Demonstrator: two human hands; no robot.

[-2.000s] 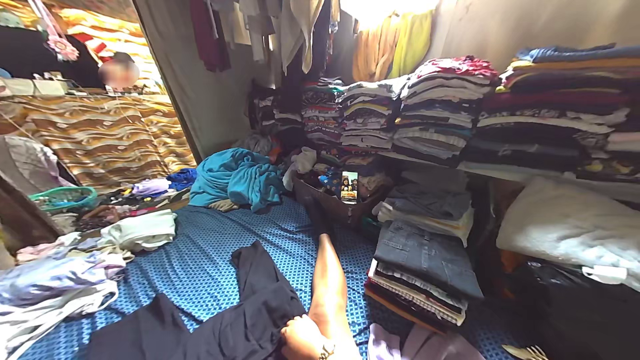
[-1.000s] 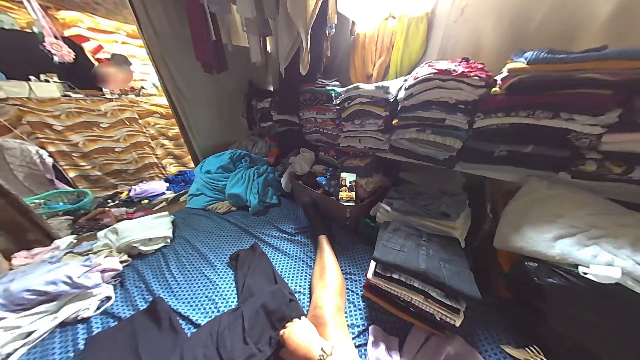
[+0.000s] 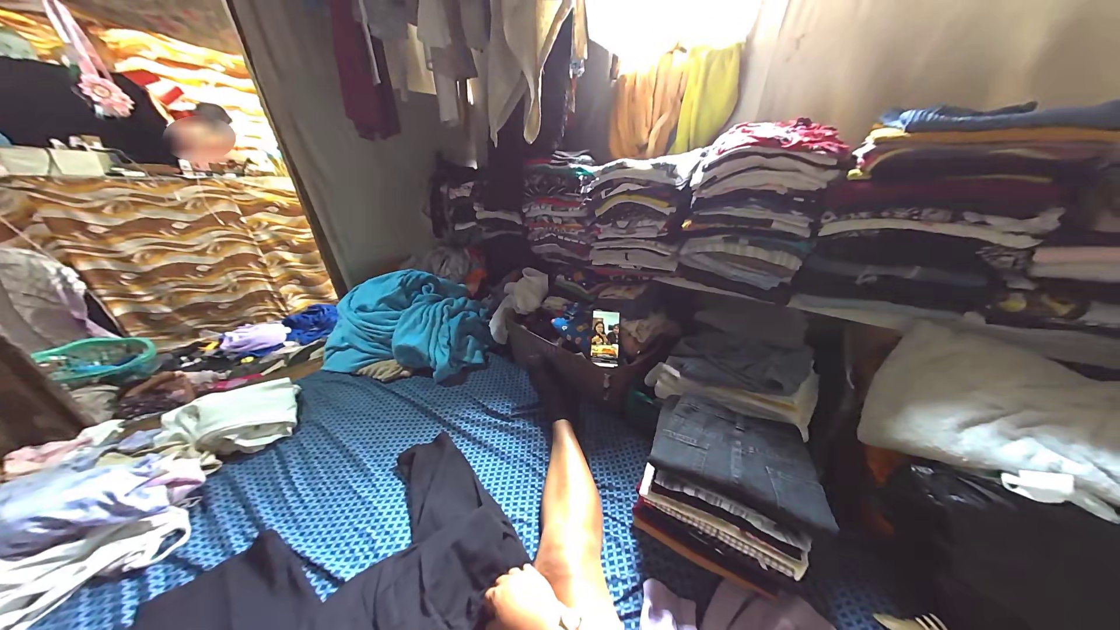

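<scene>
My right hand (image 3: 525, 597) is at the bottom centre, beside my outstretched bare leg (image 3: 570, 507), its fingers closed on the edge of a black cloth garment (image 3: 437, 560). A band shows at its wrist. The garment lies loosely spread on the blue patterned bed sheet (image 3: 350, 437), one narrow part reaching away from me. My left hand is out of view. Right of the leg, folded dark denim (image 3: 735, 455) tops a stack of folded clothes. A lit phone (image 3: 605, 339) stands propped upright at the open brown case (image 3: 569, 354) holding clothes, near my dark-socked foot.
Tall stacks of folded clothes (image 3: 744, 210) line the back right. A crumpled teal cloth (image 3: 411, 324) lies left of the case. Loose clothes (image 3: 96, 499) and a green basket (image 3: 96, 359) are at left. A pillow (image 3: 989, 411) rests above black plastic at right. A person (image 3: 201, 140) is beyond the doorway.
</scene>
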